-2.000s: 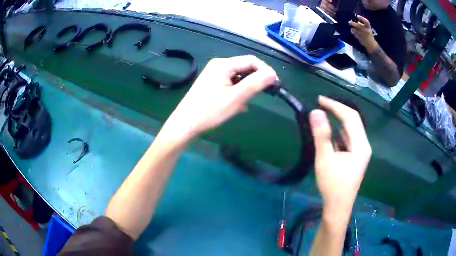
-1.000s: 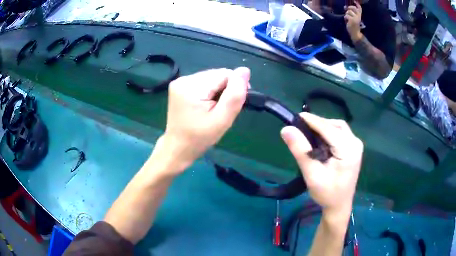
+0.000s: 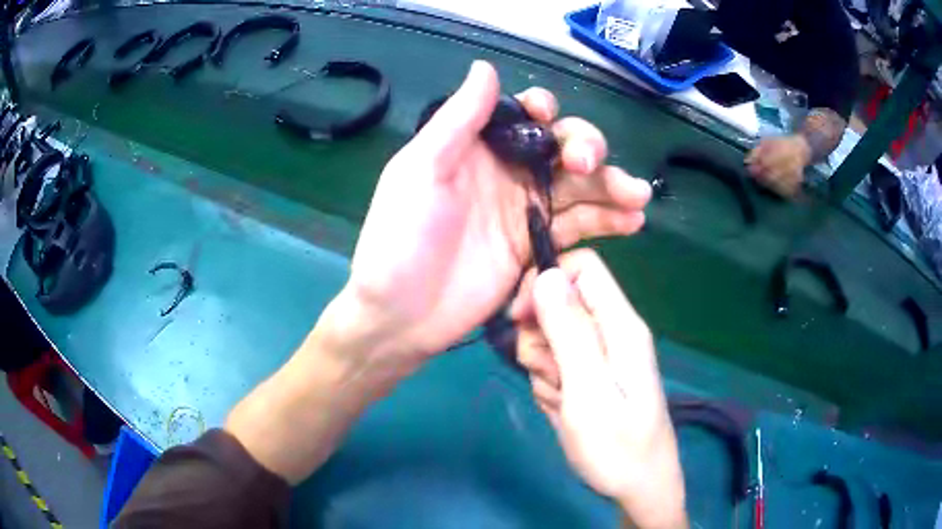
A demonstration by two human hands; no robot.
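My left hand is palm up with fingers curled around the black glossy end of a headband. My right hand pinches a narrow black strip of the same headband just below that end. The rest of the headband is mostly hidden behind both hands. A dark part of it shows beneath my left palm, between the hands.
Several black headbands lie along the green belt. A dark pile and a small curved part lie on the left bench. A screwdriver lies at right. Opposite, a person's hand reaches to the belt beside a blue tray.
My left hand has turned palm up around the headband's end. My right hand has moved left and down, close to it. The other person's hand has come down to the belt; another headband shows at right.
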